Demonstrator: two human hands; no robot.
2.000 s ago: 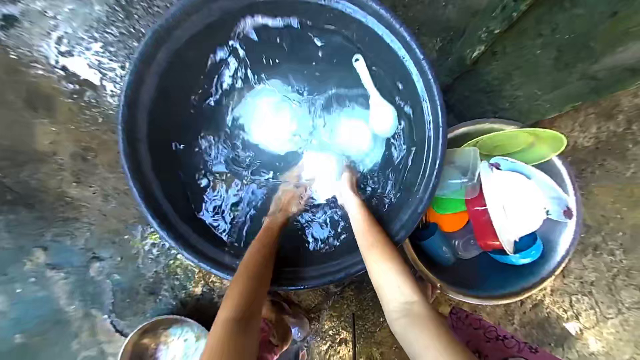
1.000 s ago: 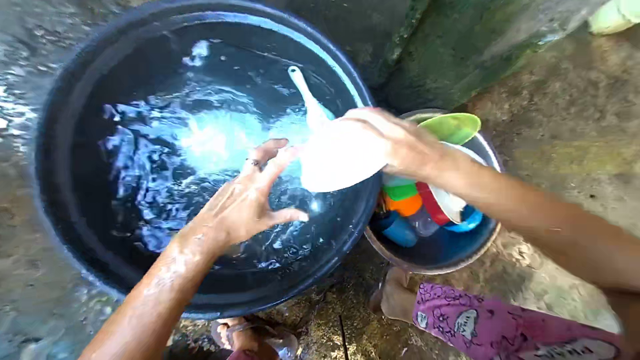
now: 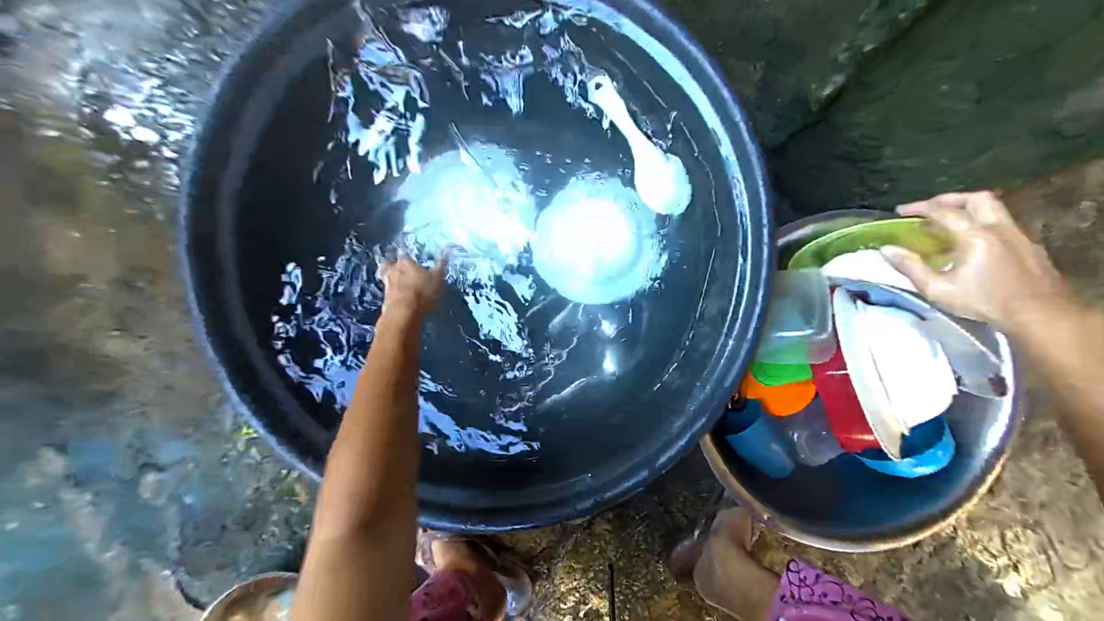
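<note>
My left hand [image 3: 412, 280] is partly under the water in a large dark tub [image 3: 750, 285], at the lower edge of a white plate [image 3: 470, 203]; its fingertips are hidden by water and glare. Right of that plate lies another white round dish [image 3: 595, 240] in the water, with a white rice spoon [image 3: 642, 155] beside it. My right hand [image 3: 966, 250] is over the metal basin [image 3: 1005, 431] on the right, fingers at the far edge and thumb near the front of a green plate [image 3: 871, 237]. Whether it grips the plate or another dish there is unclear.
The basin also holds a clear plastic container [image 3: 798, 315], a red container [image 3: 845, 405], white dishes [image 3: 906, 362], an orange item [image 3: 780, 395] and blue cups [image 3: 763, 444]. Another basin's rim [image 3: 250, 591] shows at the bottom left. My feet are below the tub.
A second ago my right hand held a white dish over the tub; now that hand is at the basin. My left hand, then raised above the water, has gone down into it.
</note>
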